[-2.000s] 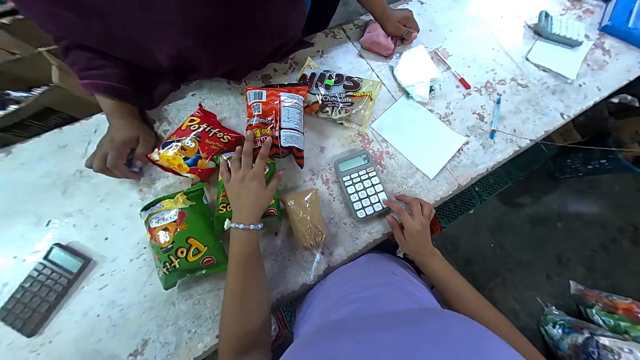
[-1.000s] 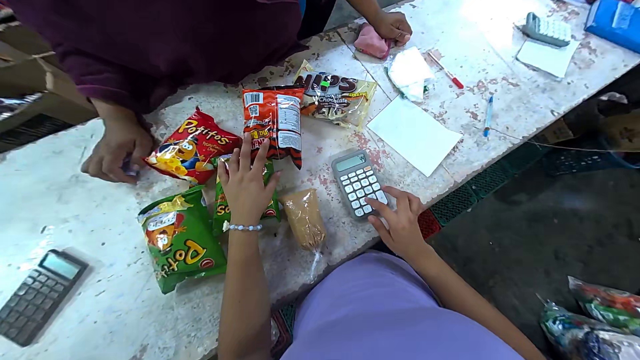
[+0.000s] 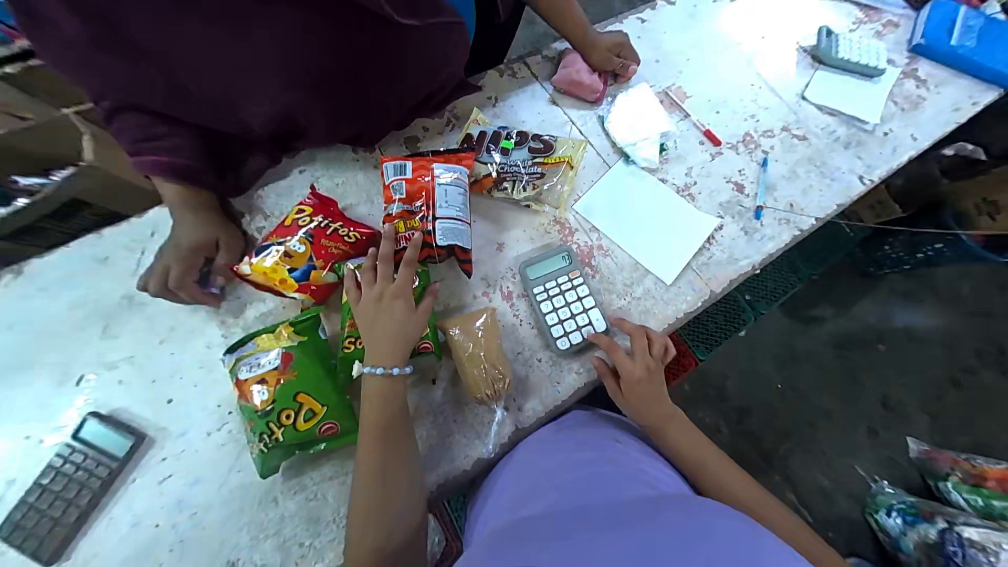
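Observation:
My left hand point(image 3: 390, 311) rests with fingers spread on a small green snack packet point(image 3: 427, 335), its fingertips touching the lower edge of an orange-red chip bag point(image 3: 429, 205). My right hand point(image 3: 636, 362) is at the lower right corner of a grey calculator point(image 3: 563, 299), a finger at its bottom keys. Between the hands lies a knotted clear plastic bag of brown powder or grains point(image 3: 478, 354). To the left are a red Potito's bag point(image 3: 307, 248) and a green Potito's bag point(image 3: 291, 394). A white chocolate candy bag point(image 3: 528, 161) lies behind the orange-red one.
Across the worn white table point(image 3: 181, 370) a person leans, one hand point(image 3: 197, 256) beside the red bag, the other point(image 3: 610, 55) at a pink cloth-like item point(image 3: 580, 76). White paper point(image 3: 647, 220), pens point(image 3: 761, 187), a dark calculator point(image 3: 71, 484) and another light calculator point(image 3: 850, 51) lie about.
My right hand has moved from beside the calculator onto its keys, then slightly back to its lower right corner. My left hand has stayed on the green packet.

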